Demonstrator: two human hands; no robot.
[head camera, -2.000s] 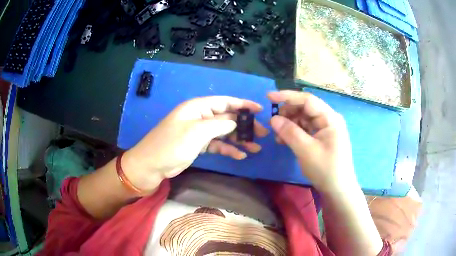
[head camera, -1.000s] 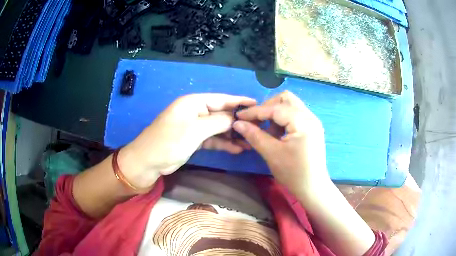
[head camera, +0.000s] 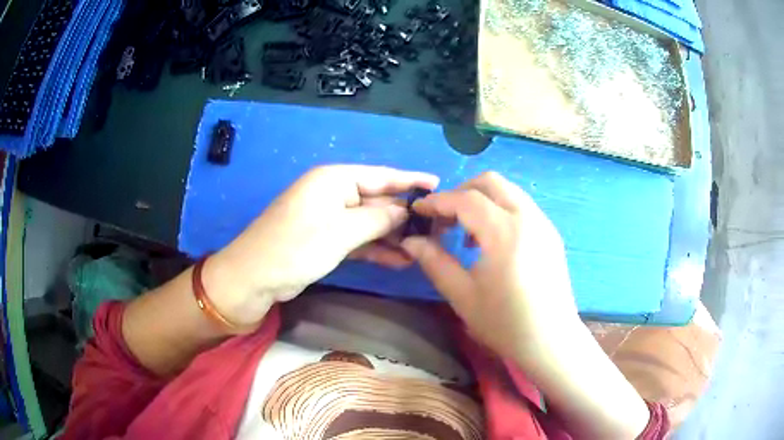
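Observation:
My left hand [head camera: 314,223] holds a black plastic housing [head camera: 419,213] between thumb and fingers above the blue sheet [head camera: 344,142]. My right hand [head camera: 503,249] has its fingertips on the same housing, the index finger near its upper part and the thumb near its lower part. The small black insert cannot be told apart from the housing now; fingers hide much of both. One assembled unit [head camera: 221,142] stands at the upper left corner of the blue sheet.
A pile of loose black parts [head camera: 335,51] lies behind the sheet. A shallow parts box [head camera: 584,142] with glittering pieces sits at the back right, over the sheet's edge. A stack of loaded sheets [head camera: 64,69] is at the far left. More blue sheets [head camera: 666,21] lie at the back right.
My right hand has brought the small black insert leftward to the housing in my left hand. Since then its fingers have shifted and spread slightly on the part. The whole view has shifted a little.

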